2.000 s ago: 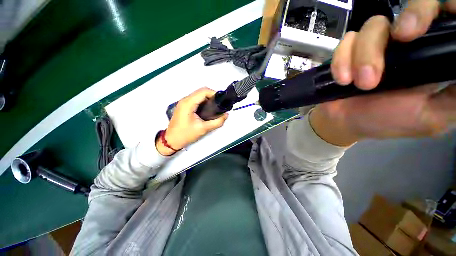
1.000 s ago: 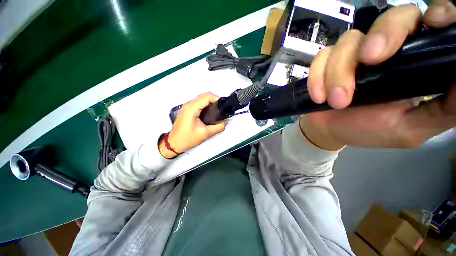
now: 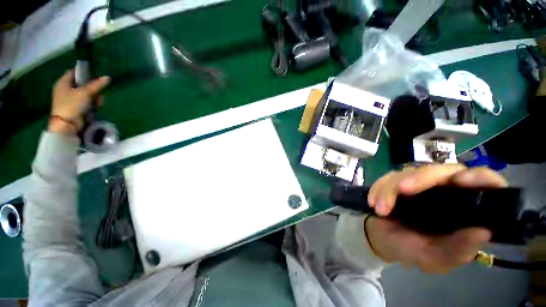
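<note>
My left hand (image 3: 75,102) is at the far left over the green bench, its fingers around the handle of a hair dryer (image 3: 100,137). The dryer's round barrel end shows below the hand, and its cord trails upward from the handle. My right hand (image 3: 428,219) is closed around the black electric screwdriver (image 3: 461,207) at the right, its front end pointing left, close to the screw feeder (image 3: 353,123). The bit cannot be made out. The white board (image 3: 215,192) lies in front of my lap with dark round spots at its corners.
A second screw feeder (image 3: 452,114) stands beyond the first. Another hair dryer (image 3: 311,53) and cords lie on the far bench. A folded cord (image 3: 112,216) lies left of the board; a dryer (image 3: 10,220) shows at the left edge. Plastic bags (image 3: 389,63) are behind the feeders.
My left hand has moved from over the board to the far left with the dryer. The screwdriver has moved lower and away from the dryer. The view has shifted, showing more of the far bench.
</note>
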